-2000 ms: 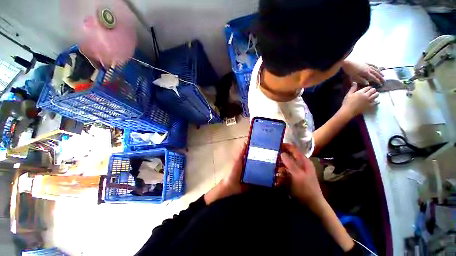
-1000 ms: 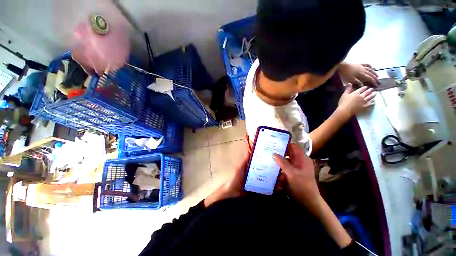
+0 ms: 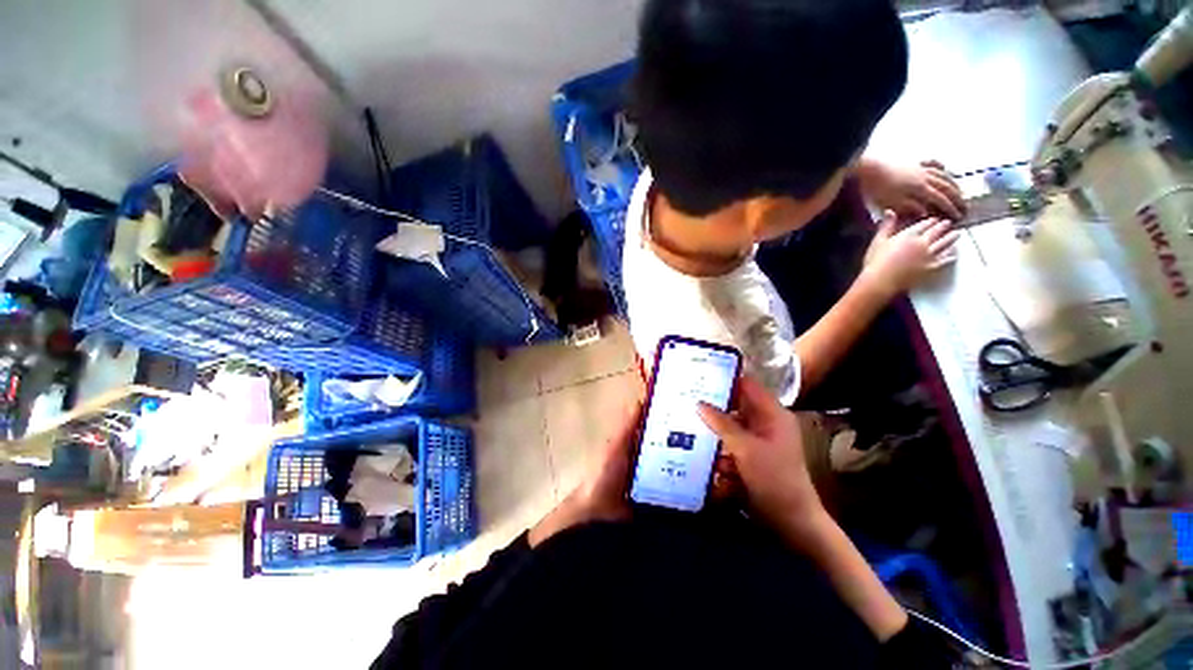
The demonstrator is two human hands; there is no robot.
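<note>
A smartphone [image 3: 683,425] with a reddish edge and a lit, mostly white screen is held upright at the lower middle of the view. My left hand [image 3: 612,458] holds it along its left side; part of that hand is behind the phone. My right hand [image 3: 765,452] is at the phone's right side, with its thumb on the screen; its other fingers are partly hidden behind the phone.
A small person [image 3: 720,268] stands in front of me, both hands near the needle area of the sewing machine [image 3: 1132,210]. Black-handled shears [image 3: 1027,376] lie on the white table [image 3: 1001,458]. Blue crates [image 3: 449,491] and a pink fan [image 3: 255,151] are at the left.
The phone screen has gone from dark blue to mostly white, and my right thumb has moved onto it. The view has shifted, so more of the sewing machine shows at the right.
</note>
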